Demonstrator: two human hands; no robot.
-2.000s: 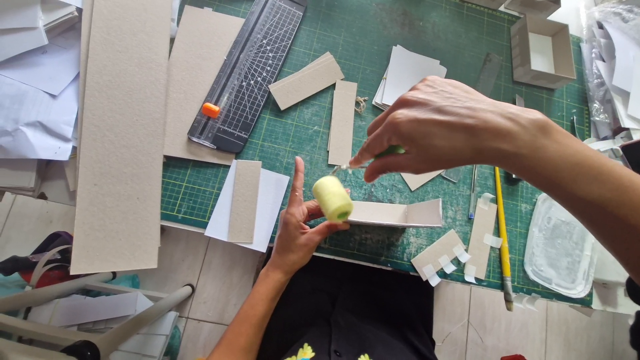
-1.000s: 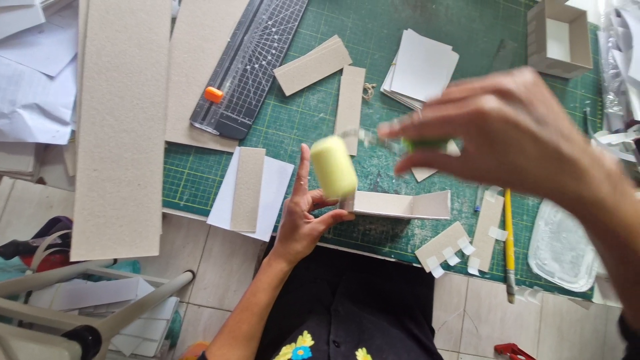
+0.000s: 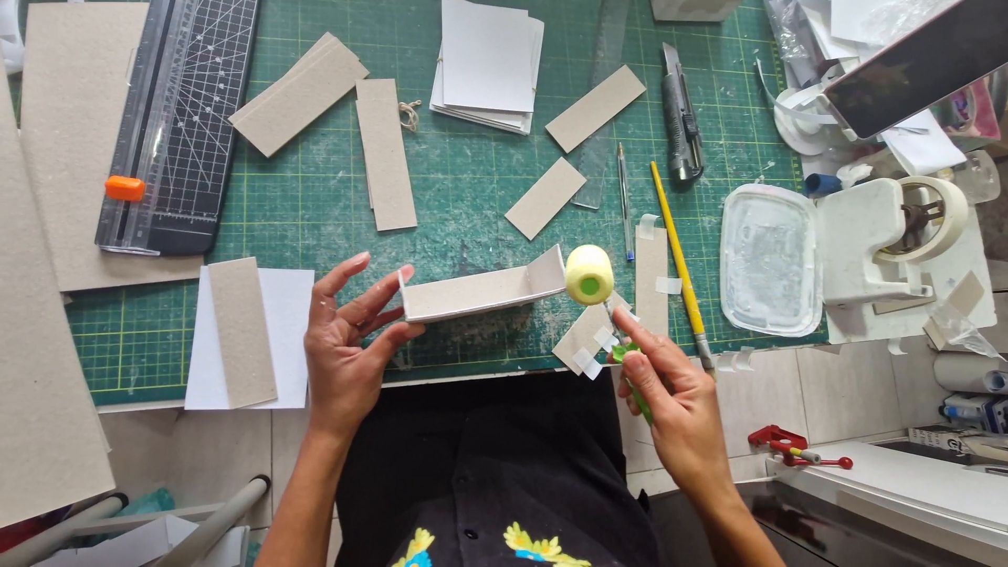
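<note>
My left hand holds the left end of a shallow U-shaped cardboard piece, with fingers behind its upright end flap and the thumb at the near corner. My right hand grips the green handle of a small foam roller. The roller's pale yellow head is at the outer side of the piece's right end flap; whether it touches cannot be told. Just behind my right hand, a cardboard strip bears tabs of white tape. A second taped strip lies farther right, beside a yellow-handled brush.
On the green cutting mat lie a paper trimmer, cardboard strips, white paper sheets, a pen and a utility knife. A plastic lid and a tape dispenser stand at the right.
The roller in my right hand has moved from the left end of the cardboard piece to its right end. My left hand still holds the left end. The view has shifted.
</note>
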